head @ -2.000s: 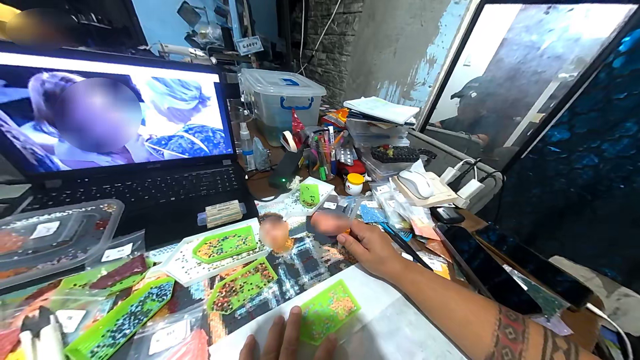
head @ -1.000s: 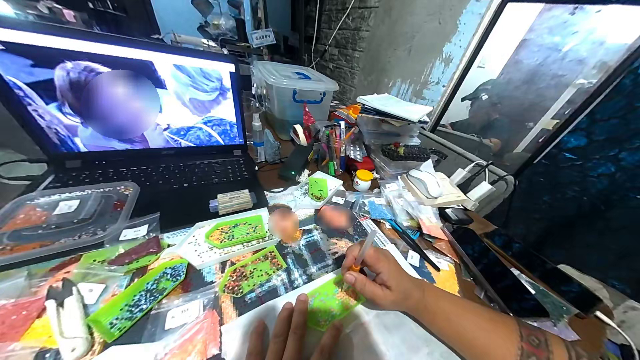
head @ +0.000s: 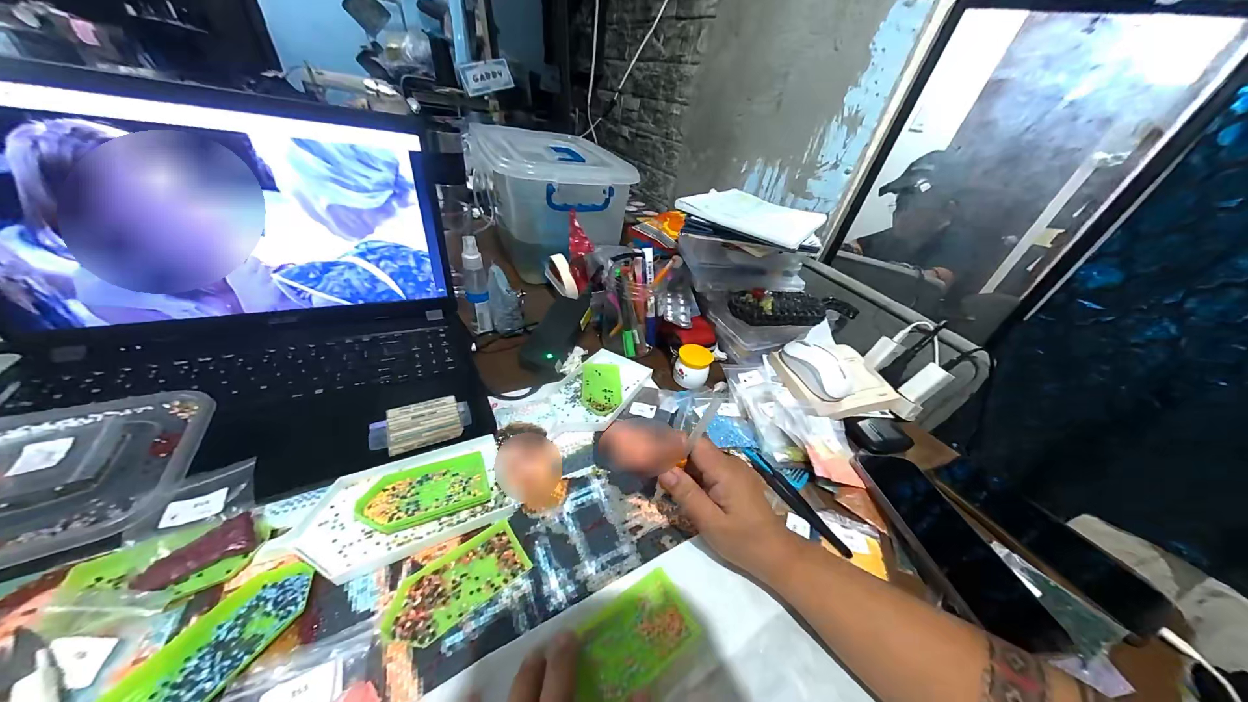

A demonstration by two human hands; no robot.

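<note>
My right hand (head: 717, 497) pinches a slim translucent pen-like applicator (head: 704, 421) over the diamond-painting canvas (head: 575, 546), its tip hidden by the fingers and blur. Low in the view, my left hand (head: 546, 673) rests blurred against the left side of a green bead tray (head: 639, 634), which lies on white paper (head: 760, 614); how it grips the tray cannot be told. Several more green trays of beads lie to the left, among them one with brown beads (head: 458, 585), one with blue beads (head: 229, 634) and one on a white tray (head: 424, 492).
A laptop (head: 244, 361) stands at the left behind a clear plastic container (head: 97, 478). Small bead bags (head: 790, 409), a computer mouse (head: 819, 366) and dark phones or tablets (head: 946, 546) lie to the right. Farther back are pens (head: 634, 302), a yellow-lidded jar (head: 693, 367) and a lidded storage box (head: 556, 185).
From over the green tray one second ago, my right hand has moved up and away to the canvas with the applicator. My left hand has stayed low beside the tray.
</note>
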